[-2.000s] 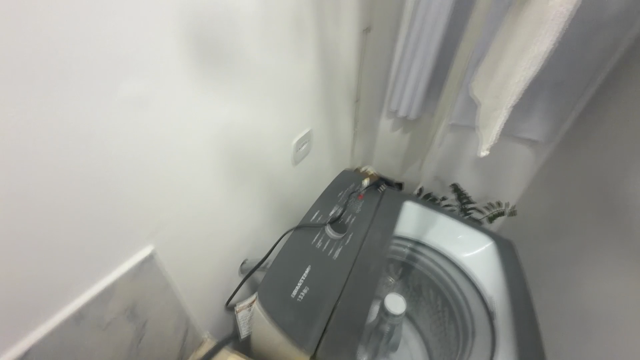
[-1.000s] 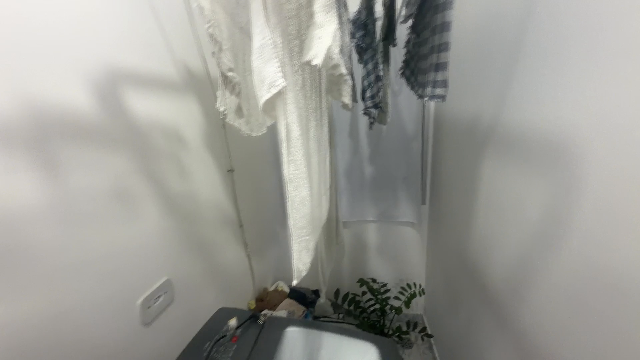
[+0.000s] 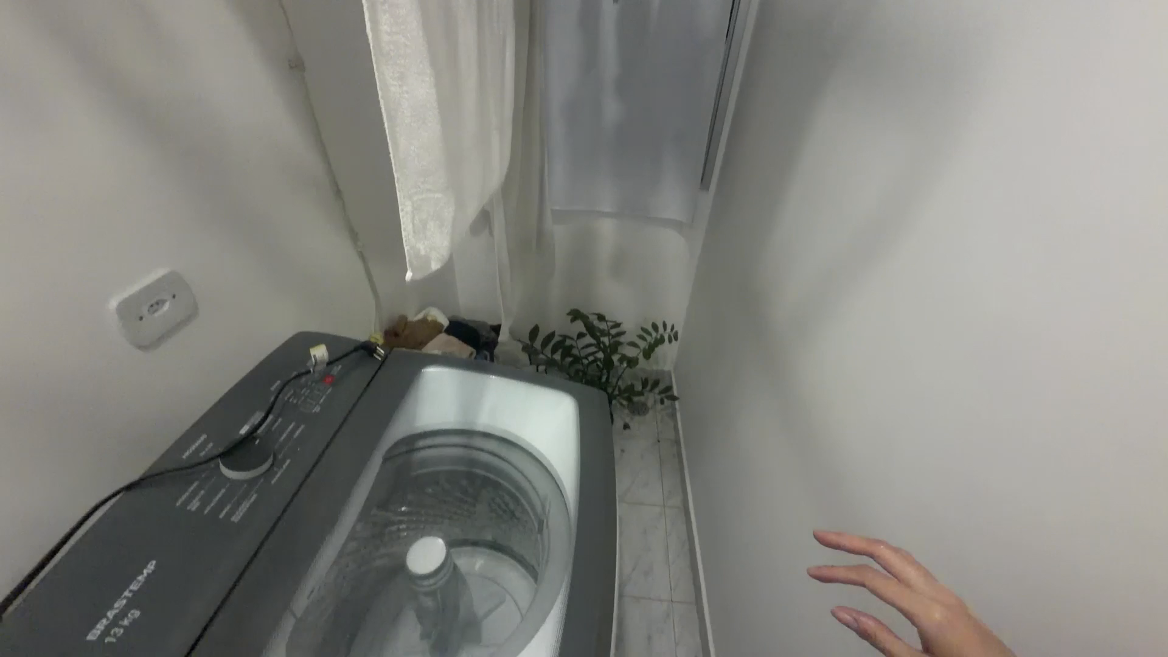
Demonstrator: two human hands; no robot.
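Note:
My right hand [image 3: 899, 593] is at the lower right, fingers apart and holding nothing, in front of the white wall. My left hand is out of view. To the left stands a grey Brastemp top-loading washing machine [image 3: 598, 511], its drum and central agitator [image 3: 429, 557] visible through the clear lid. A black power cord [image 3: 182, 467] with its plug [image 3: 372, 349] lies loose across the control panel, passing by the round dial [image 3: 246, 459]. A wall outlet [image 3: 155, 308] with nothing plugged in is above the panel.
Behind the machine are a pile of cloths [image 3: 438, 333] and a leafy green plant [image 3: 598, 351]. White fabric [image 3: 447, 137] hangs above them, beside a covered window [image 3: 630, 109]. A narrow strip of tiled floor [image 3: 643, 538] runs between the machine and the right wall [image 3: 912, 274].
My right hand has come into view at the lower right. The view has tilted down from the hanging clothes to the washing machine.

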